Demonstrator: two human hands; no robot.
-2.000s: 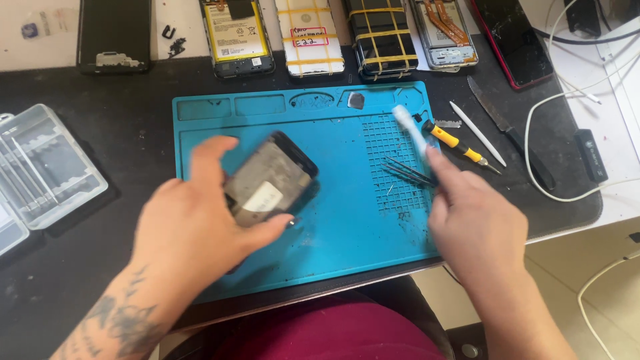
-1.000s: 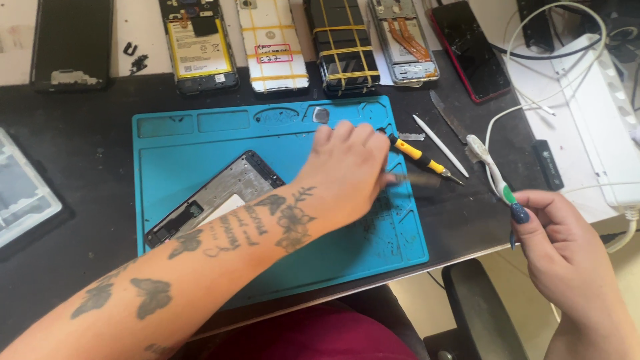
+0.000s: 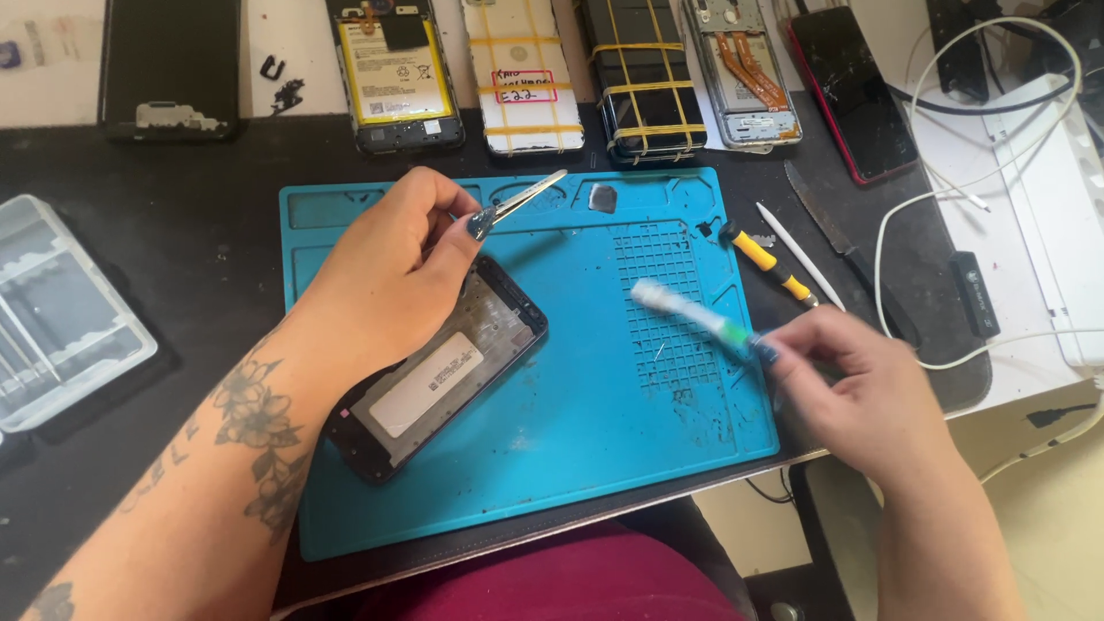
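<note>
My left hand grips metal tweezers, their tips pointing up and right above the top of the blue silicone repair mat. Below that hand, partly hidden by it, a phone frame with a pale label lies slanted on the mat. My right hand holds a toothbrush by its green-and-white handle; the blurred white head is over the mat's ridged grid. Right of the mat lie a yellow-and-black screwdriver, a white pointed stick and a knife.
Several phones line the back, among them an opened one with a yellow-edged battery, a rubber-banded white one and a red-edged one. A clear plastic case is at left. A white cable loops at right.
My left hand has come back from the mat's right side and now holds tweezers over the phone frame. The right hand has moved left, bringing the toothbrush over the mat.
</note>
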